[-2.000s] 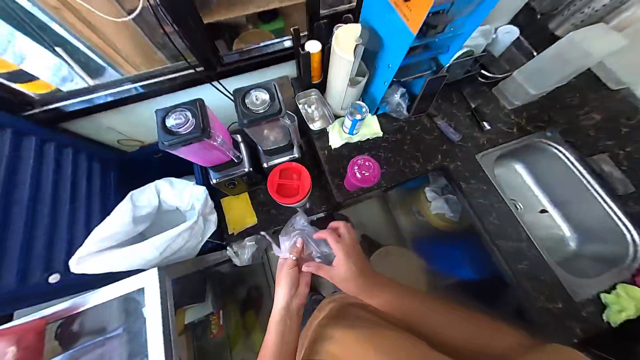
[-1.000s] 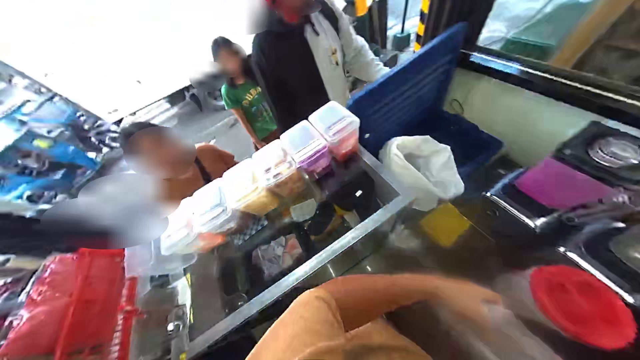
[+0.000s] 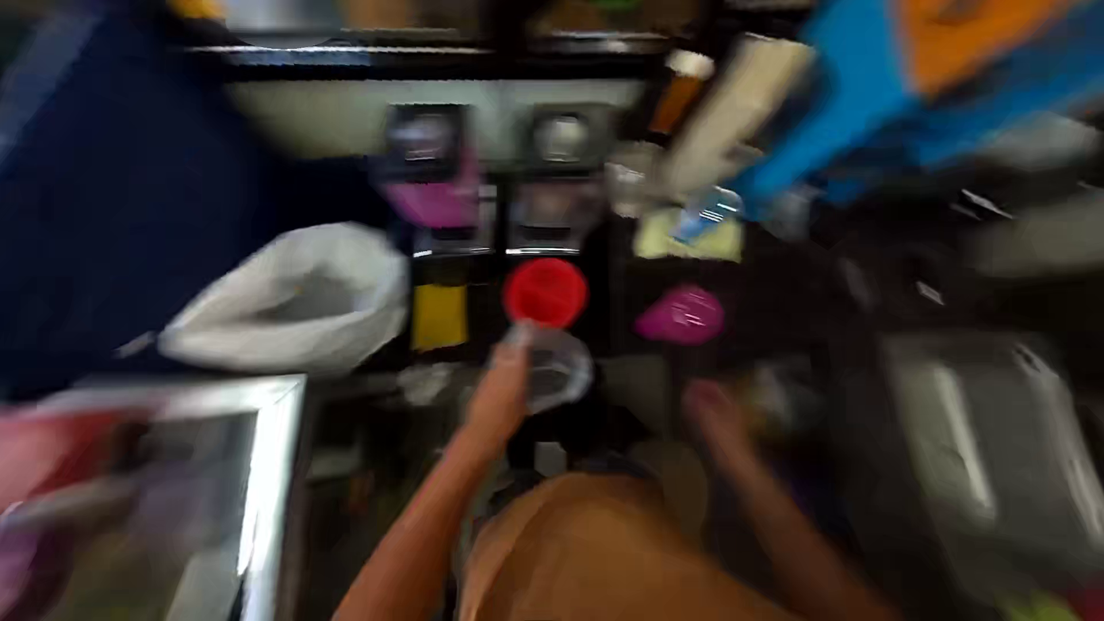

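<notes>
My left hand (image 3: 507,371) is closed on the rim of a clear plastic cup (image 3: 561,373), just in front of a container with a red lid (image 3: 545,293). Blur hides the exact finger grip. My right hand (image 3: 711,404) hangs over the glass-topped counter, below a pink lidded cup (image 3: 686,315); whether its fingers are apart does not show. Behind the red lid stand two blenders, one with a pink jug (image 3: 435,198), the other with a greyish one (image 3: 552,203). A yellow cloth (image 3: 440,316) lies left of the red lid.
A bin lined with a white bag (image 3: 293,302) is on the left, beyond a metal-framed glass case (image 3: 267,466). At the back right, a blue can (image 3: 709,214) is on a pale yellow cloth (image 3: 651,239) near a blue stand (image 3: 828,103). A steel sink (image 3: 957,431) lies far right.
Two seconds ago both my hands were together on clear plastic; now they are apart, the left on a clear cup. The view swung left, then back.
</notes>
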